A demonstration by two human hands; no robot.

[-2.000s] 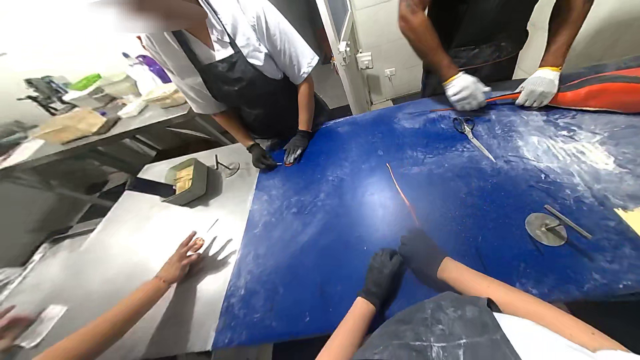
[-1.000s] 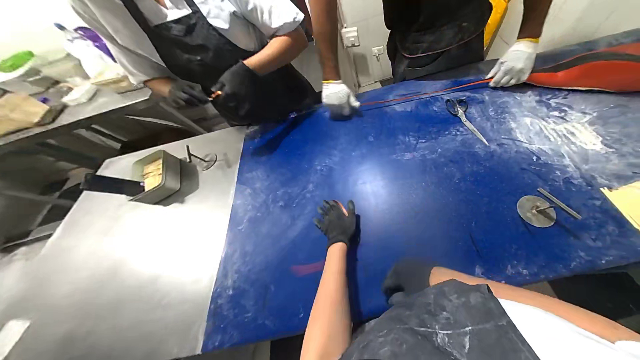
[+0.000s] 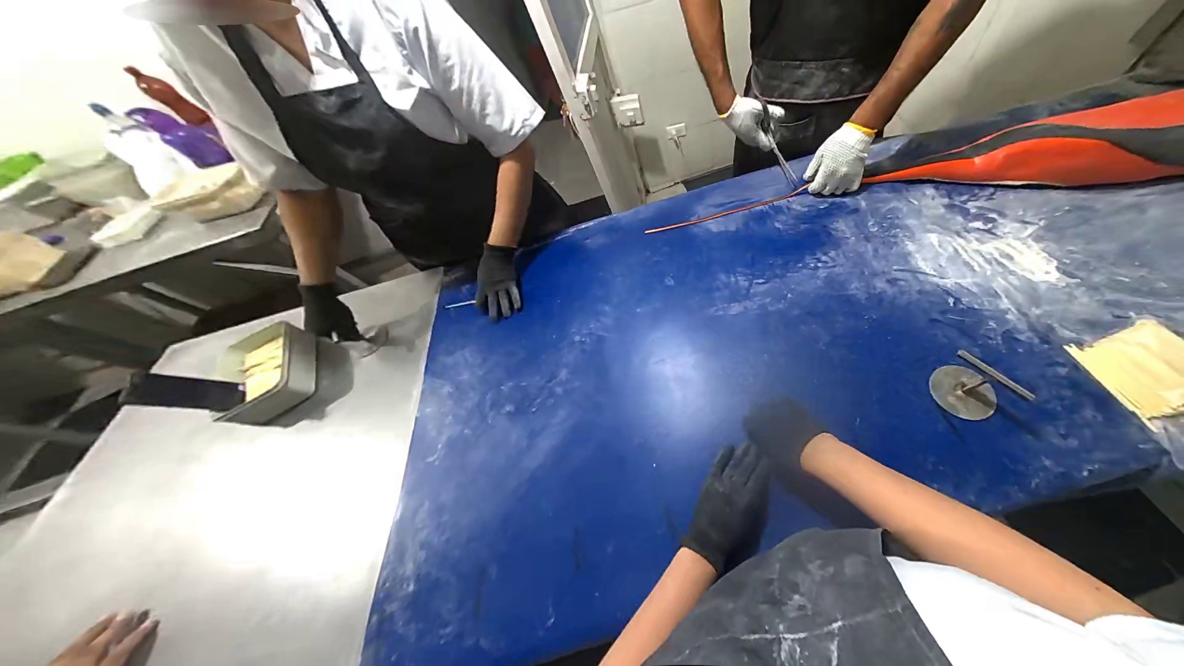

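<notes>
My left hand [image 3: 731, 504], in a black glove, lies with its fingers stretched out on the blue work surface [image 3: 555, 407] near the front edge. Just above and to the right of it is my right hand [image 3: 782, 430], also black-gloved and blurred; the two are very close. Whether anything lies under either hand is hidden. Farther back, a co-worker's white-gloved hands hold scissors [image 3: 782, 157] at a thin reddish strip [image 3: 726, 214]. That strip runs toward a thick red and black roll [image 3: 1045, 162] of pliable material at the back right.
A metal disc with a central rod [image 3: 963, 393] and a loose metal bar [image 3: 996, 375] lie to the right, near pale sticks [image 3: 1138, 370]. At left, a metal tin [image 3: 301, 370] stands on a steel table [image 3: 305, 481]. Another co-worker's black-gloved hands are at back left.
My left hand has moved right, beside my right hand. The scissors, lying on the blue surface a second ago, are now in a co-worker's gloved hand. The other co-worker's hands have moved down to the tables.
</notes>
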